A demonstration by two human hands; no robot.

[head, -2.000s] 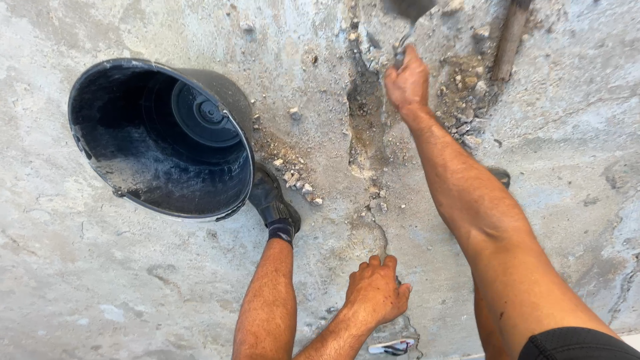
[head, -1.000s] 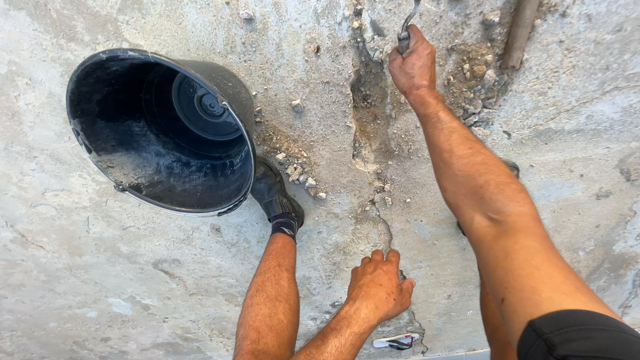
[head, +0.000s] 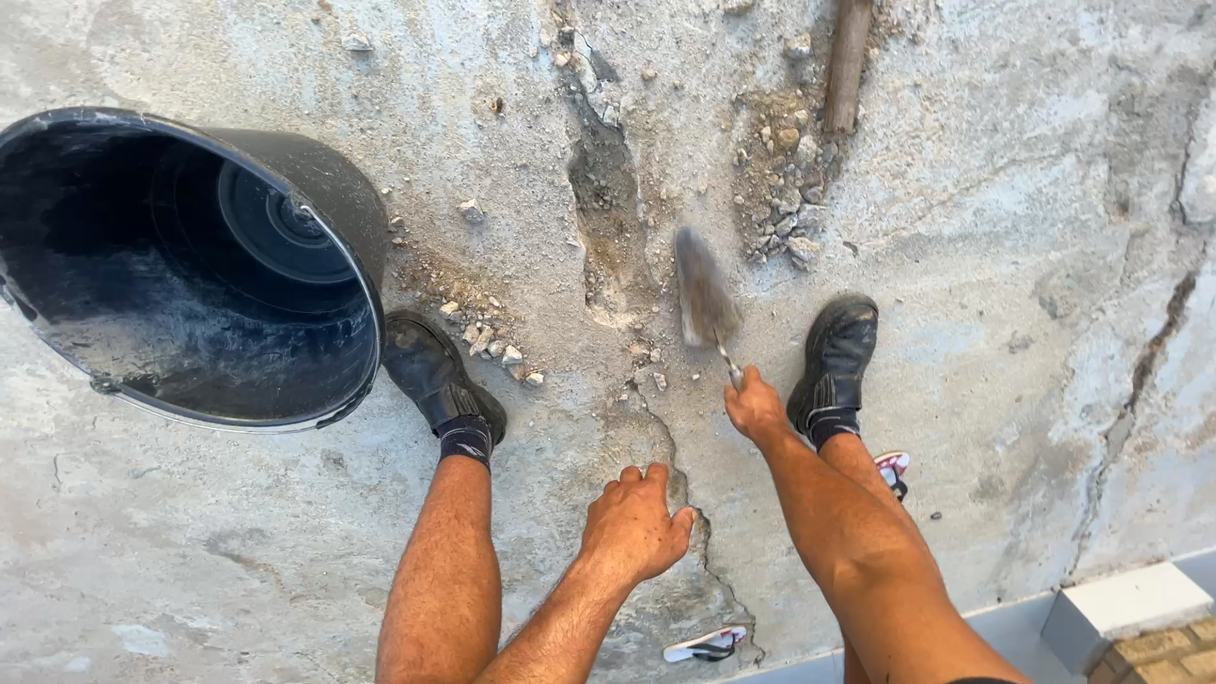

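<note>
My right hand (head: 753, 404) grips the handle of a pointing trowel (head: 705, 290), whose blade is blurred and points up and left, just right of a chipped-out hollow (head: 608, 218) in the cracked concrete. My left hand (head: 638, 522) holds nothing that shows; its fingers are bent and partly hidden, beside the thin crack (head: 676, 456) that runs down from the hollow. A black plastic bucket (head: 318, 180) lies tilted at the left, its open mouth facing me, with dusty inner walls.
Rubble (head: 484, 332) lies by my left shoe (head: 432, 370), and more rubble (head: 788, 214) sits below a wooden handle (head: 847, 66). My right shoe (head: 836, 356) is right of the trowel. Flip-flops (head: 705, 645) lie near a white block (head: 1130, 603). Another crack (head: 1145, 366) runs at the right.
My right hand has come down from beside the top of the hollow with the trowel, whose blade now shows in full. My left hand stays low near the crack. The view has shifted.
</note>
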